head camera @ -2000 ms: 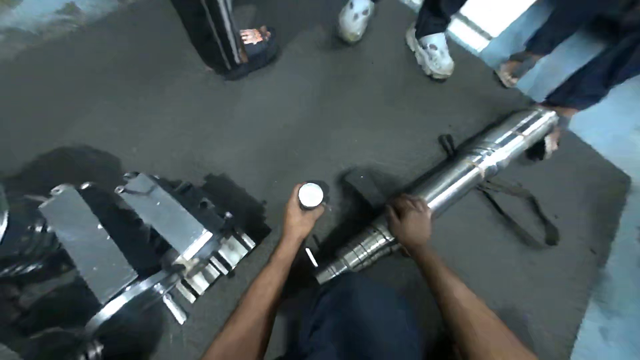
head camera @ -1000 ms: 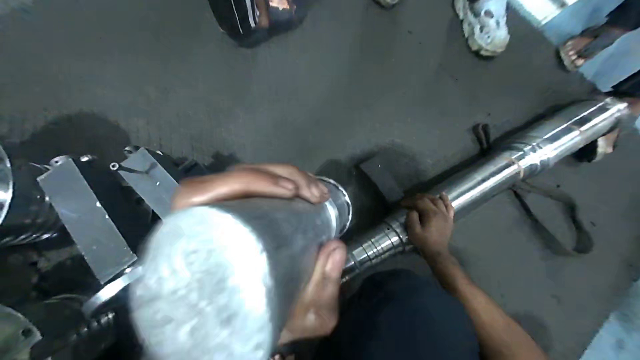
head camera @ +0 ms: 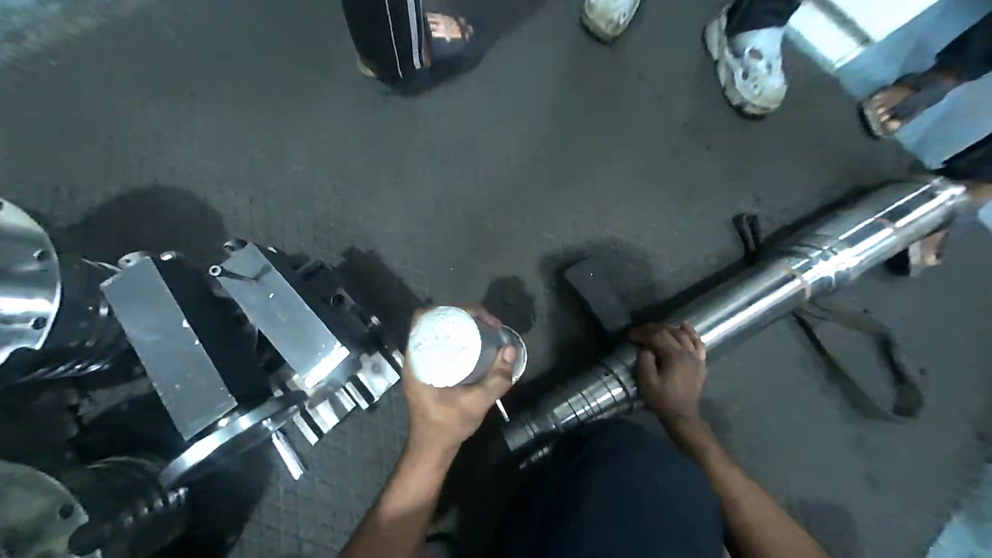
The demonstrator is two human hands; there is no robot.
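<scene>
My left hand (head camera: 457,387) is wrapped around a metal cylinder (head camera: 444,346), whose pale round end faces the camera; a bright rim shows at its far end. A long polished metal shaft (head camera: 736,308) lies diagonally across the floor, its grooved, stepped end (head camera: 593,397) near my knee. My right hand (head camera: 671,368) rests on the shaft beside the grooved part, its fingers curled over the surface. Whether it grips the shaft is unclear. Just behind that hand, a dark block (head camera: 597,294) touches or nearly touches the shaft.
Rectangular metal blocks (head camera: 167,349), a curved metal ring (head camera: 225,438) and flanged round parts (head camera: 27,279) crowd the left side. A dark strap (head camera: 852,372) lies under and beside the shaft. Several people's feet (head camera: 752,70) are at the top and right.
The cylinder in my left hand was held up close to the camera one second ago and is now lower and farther away. My right hand has stayed on the shaft.
</scene>
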